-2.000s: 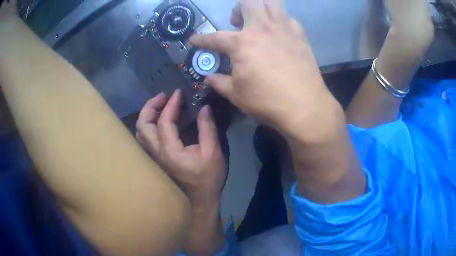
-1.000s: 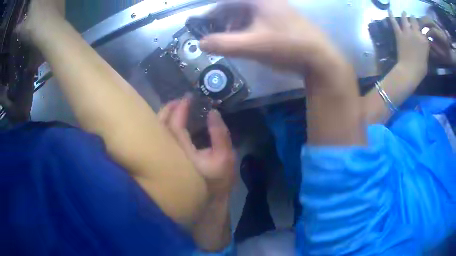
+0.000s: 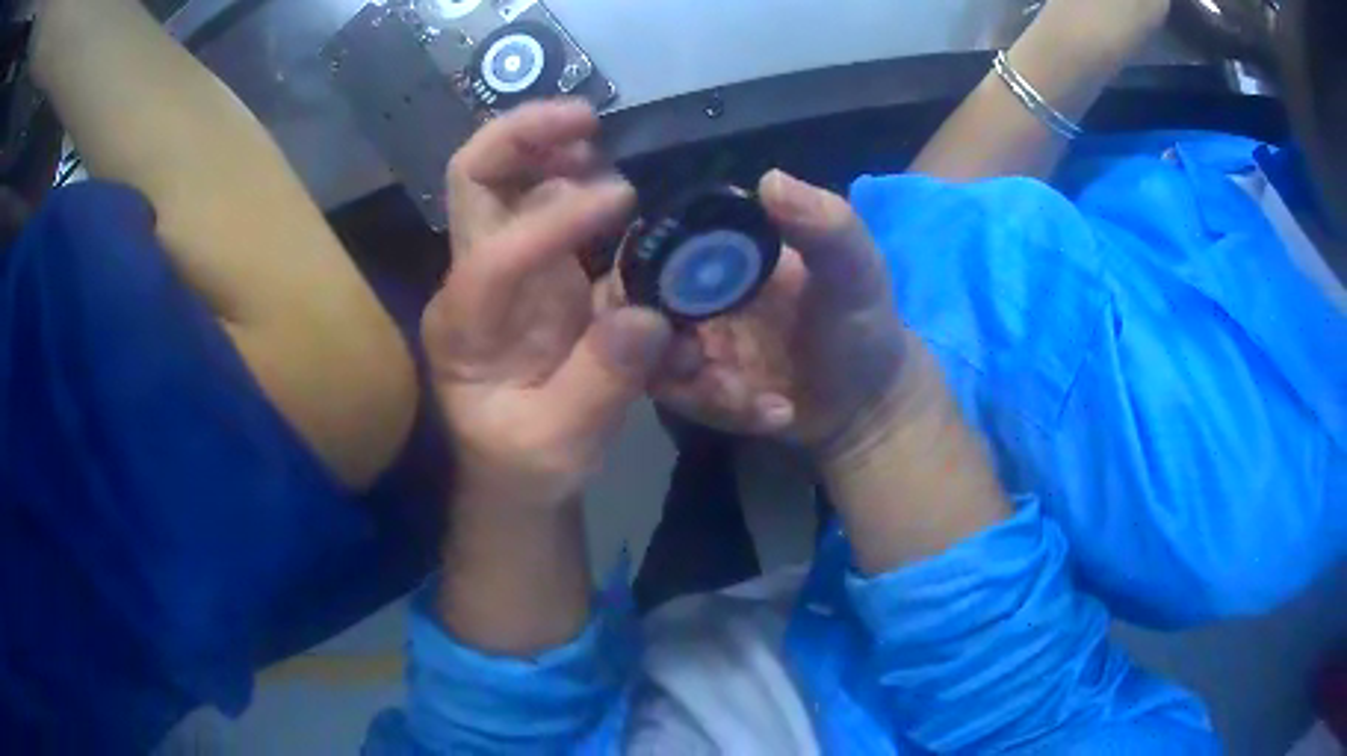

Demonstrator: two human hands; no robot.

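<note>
A round black disc (image 3: 702, 269) with pale concentric rings and small white marks is held above my lap, ringed face up. My right hand (image 3: 827, 318) has its thumb at the disc's upper right edge and its fingers beneath it. My left hand (image 3: 532, 303) is slightly blurred, with thumb and a fingertip at the disc's left edge. The grey plate assembly (image 3: 414, 104) lies on the bench at upper left. A second black disc (image 3: 513, 64) is seated on it. A pale round part beside that disc is cut off by the top edge.
The shiny metal bench (image 3: 709, 45) crosses the top, with a dark front edge. A person's bare arm (image 3: 222, 222) and dark blue clothing are close on the left. Another person's blue sleeve (image 3: 1108, 340) and braceleted wrist (image 3: 1034, 96) are close on the right.
My right hand has come down from the plate assembly with the black disc in it. My left hand has moved from the plate's near end to the disc. The plate stays on the bench.
</note>
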